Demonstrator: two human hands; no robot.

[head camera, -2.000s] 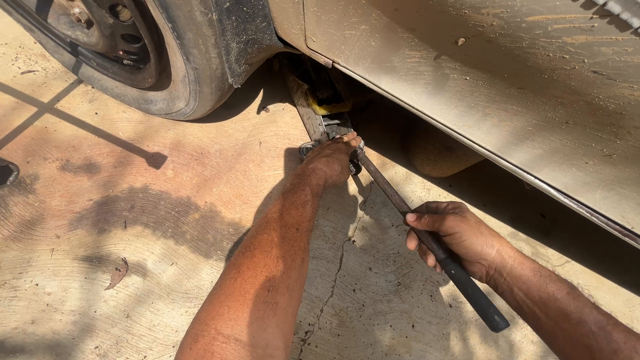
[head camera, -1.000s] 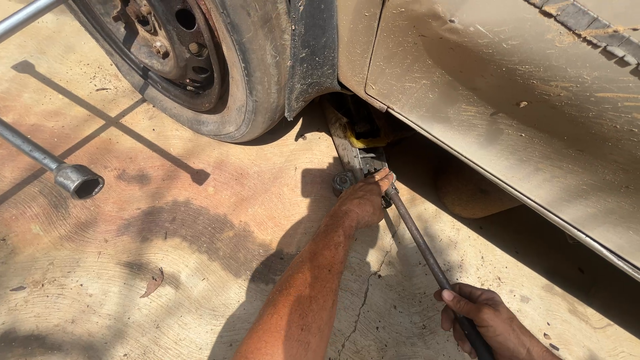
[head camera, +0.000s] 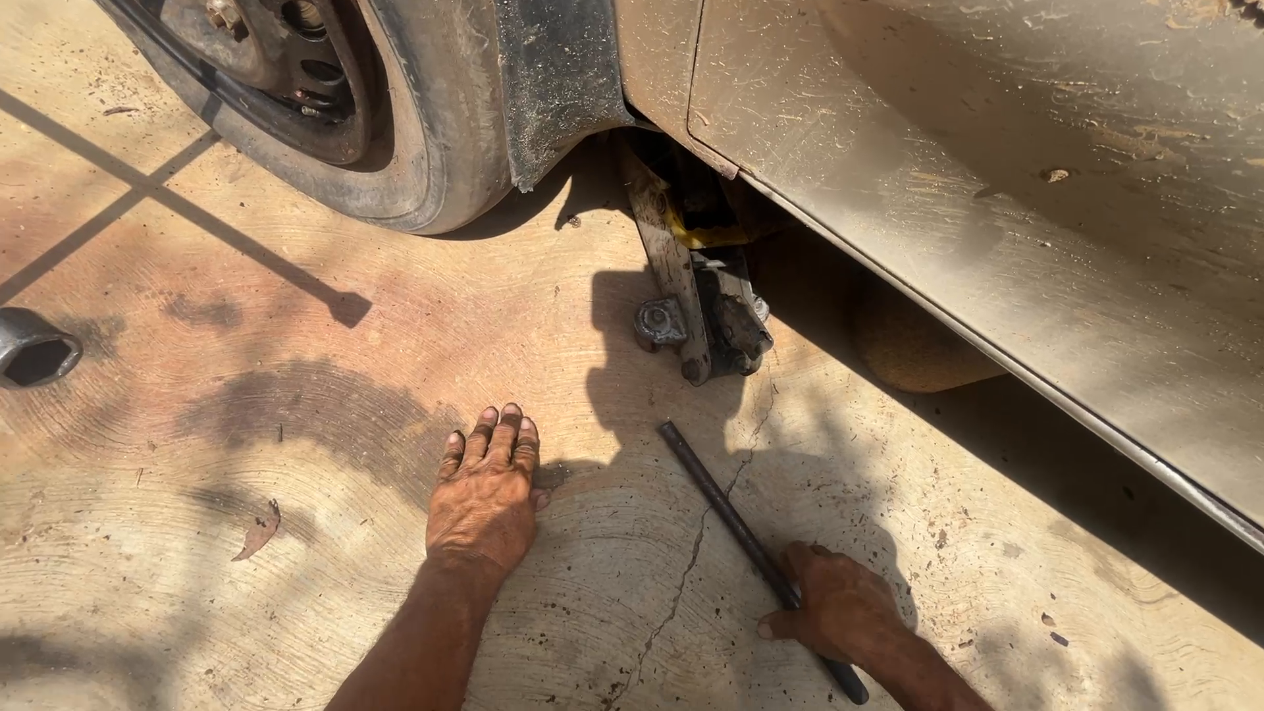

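Note:
My left hand (head camera: pixel 486 494) lies palm down on the concrete floor with nothing in it. In my right hand (head camera: pixel 839 604) is a dark metal bar, the jack handle (head camera: pixel 726 509), low over or on the floor near its lower end. Its upper tip is apart from the floor jack (head camera: pixel 676 272), whose caster end juts out from under the car behind the wheel. Yellow parts of the jack show in the shade; the rest is hidden beneath the car.
A car wheel (head camera: pixel 434 109) with a mud flap (head camera: pixel 558 84) stands at the upper left. The car's dusty side panel (head camera: pixel 938 178) overhangs the right. A lug wrench's socket end (head camera: pixel 35 348) shows at the left edge. The concrete (head camera: pixel 395 326) has a crack.
My left hand has let go at the jack and moved left and down to the floor. The handle has come away from the jack in my right hand.

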